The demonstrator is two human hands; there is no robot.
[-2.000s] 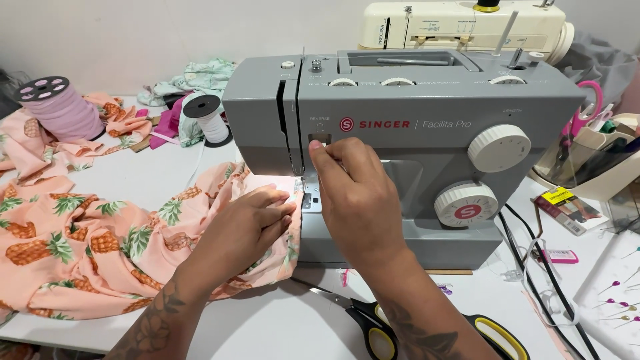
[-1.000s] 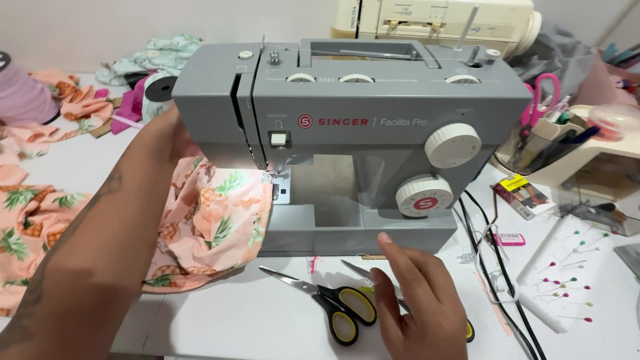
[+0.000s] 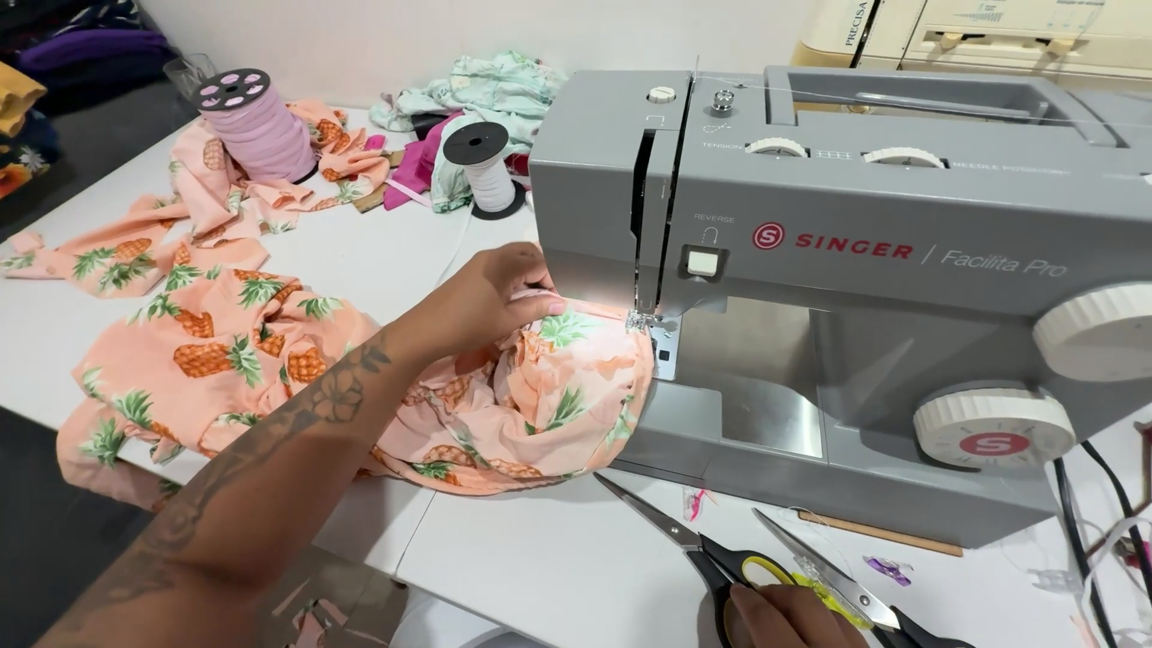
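My left hand [image 3: 504, 301] pinches the edge of the peach pineapple-print fabric [image 3: 576, 396] just left of the presser foot [image 3: 641, 320] of a grey Singer sewing machine [image 3: 882, 225]. The fabric lies bunched over the machine bed's left end, and its edge runs up to the foot. At the bottom edge of the view, my right hand [image 3: 787, 616] is on the black and yellow handles of a pair of scissors [image 3: 688, 540], partly cut off by the frame. A second pair of scissors [image 3: 837, 576] lies beside that hand, its blades pointing up and left.
A spool of lilac elastic [image 3: 261, 135] and a spool of white elastic [image 3: 489, 175] stand behind the fabric. Mint fabric [image 3: 495, 90] lies against the wall. Sewing clips [image 3: 889, 569] sit before the machine. A cream machine [image 3: 990, 40] stands behind it; black cables [image 3: 1071, 531] run at right.
My right hand has gone from the machine's front down to the scissors' handles. My left hand, hidden behind the machine's left end one second ago, now shows at the fabric edge. The view has swung left.
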